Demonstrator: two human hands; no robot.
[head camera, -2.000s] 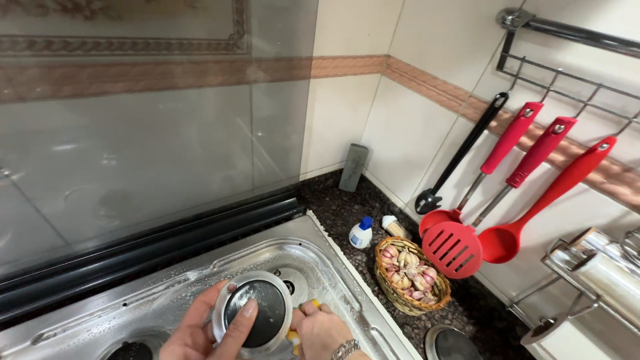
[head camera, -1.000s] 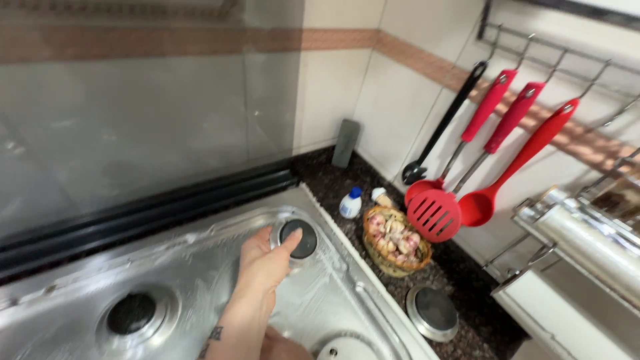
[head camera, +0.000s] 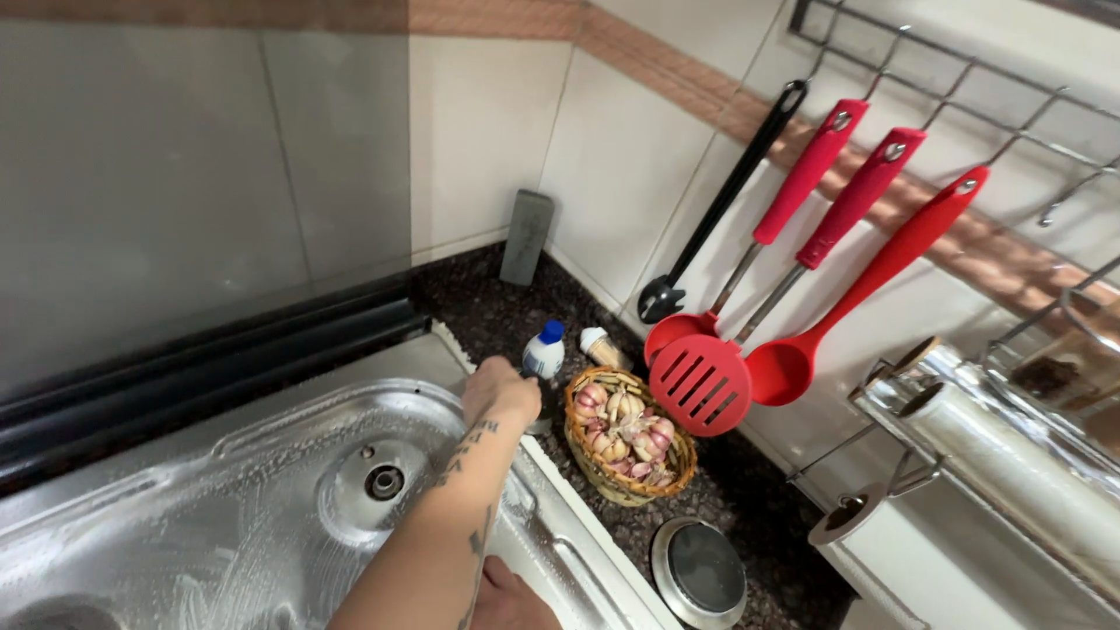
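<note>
My left hand reaches over the stove's back right corner to the granite counter, gripping a burner cap by its edge. Most of the cap is hidden by the hand; it is beside a white bottle with a blue lid and a wicker basket of garlic. Below the tattooed left forearm, my right hand is low over the stove, cut off by the frame; its fingers are largely hidden. The wet, soapy steel stovetop has an uncapped burner seat. Another burner cap lies on the counter.
A white-capped shaker lies behind the basket. A grey block leans in the corner. Red utensils, including a slotted turner, hang over the counter from a wire rack. Foil and paper rolls are at right.
The left hand has lifted the burner cap off the back right burner seat and carried it right, to the counter by the bottle. The yellow sponge seen earlier at the right hand is out of sight.
</note>
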